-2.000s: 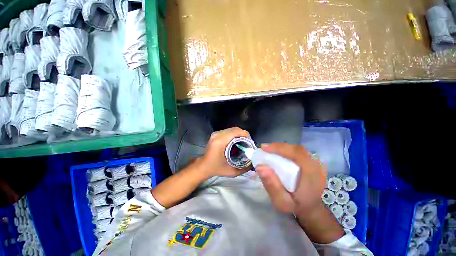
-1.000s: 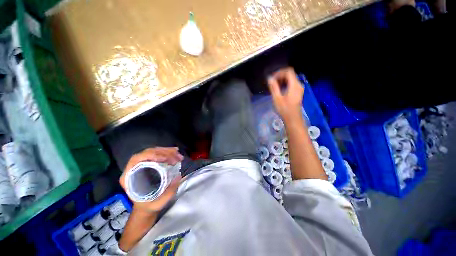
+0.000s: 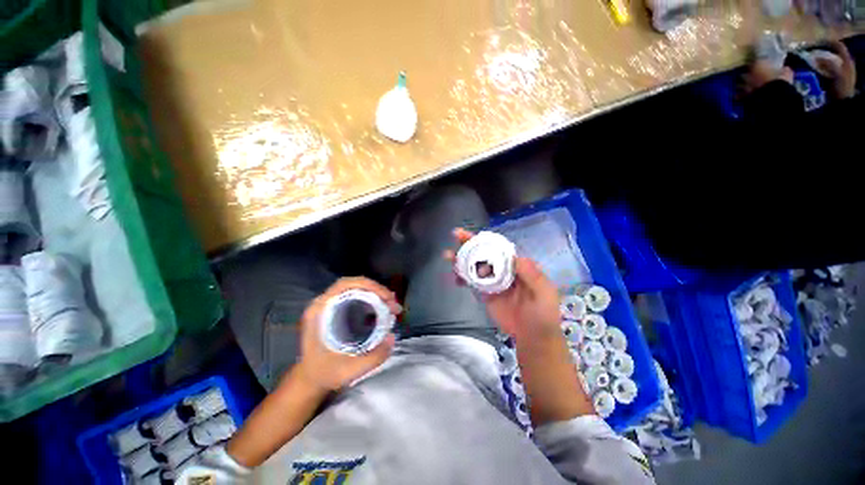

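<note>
My left hand (image 3: 327, 365) is closed around a light grey tube body (image 3: 356, 322), its round dark bore facing up at me. My right hand (image 3: 522, 303) holds a whiter round end piece (image 3: 486, 262) with a small centre hole, up and to the right of the tube. The two parts are apart. The white glue bottle (image 3: 396, 116) with its green tip lies on the tan bench (image 3: 313, 104), away from both hands.
The green crate (image 3: 142, 246) with grey bodies is at left. A left blue bin (image 3: 95, 440) holds packed grey parts. The right blue bin (image 3: 616, 294) holds round end pieces. Another blue bin (image 3: 707, 365) stands further right. A neighbouring person's hands (image 3: 839, 68) show at upper right.
The glue bottle has gone from my right hand to the bench. My right hand, over the right bin a second ago, now holds an end piece nearer the tube. The view has turned.
</note>
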